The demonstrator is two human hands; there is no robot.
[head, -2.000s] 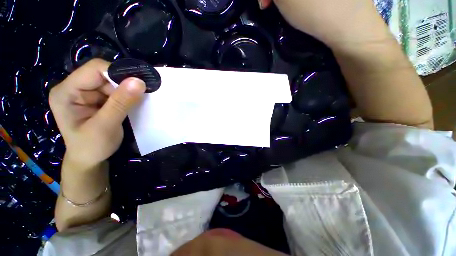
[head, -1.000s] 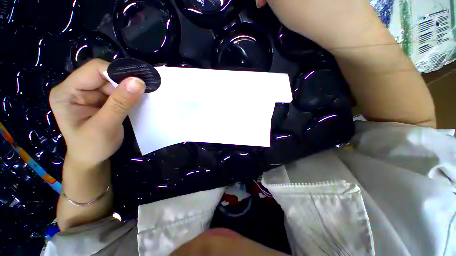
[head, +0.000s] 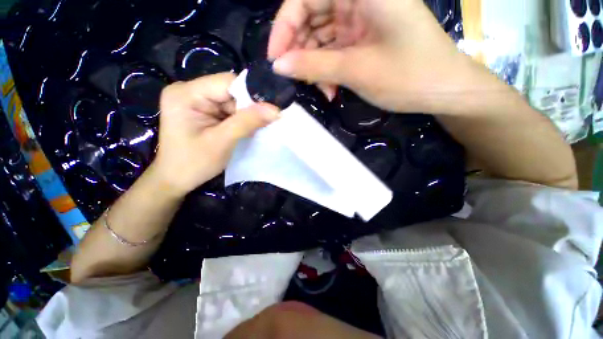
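Note:
My left hand (head: 205, 126) pinches the left end of a white backing sheet (head: 311, 159), which is bent and slants down to the right. A round black label (head: 270, 85) sits at the sheet's upper left corner, above my left thumb. My right hand (head: 344, 53) has thumb and finger at the label's upper edge; whether the label is partly lifted I cannot tell. Both hands are over a glossy black tray (head: 430, 149) with rows of round shapes.
A blue and orange printed strip (head: 41, 159) runs along the left. At the upper right lie a white sheet with black circles (head: 574, 30) and pale green printed bags (head: 562, 106). The wearer's light jacket (head: 423, 285) is at the bottom.
My right hand has come from the top edge to the label. My left hand has moved right with the sheet, which has turned and bent. More of the strip and the spare label sheet shows.

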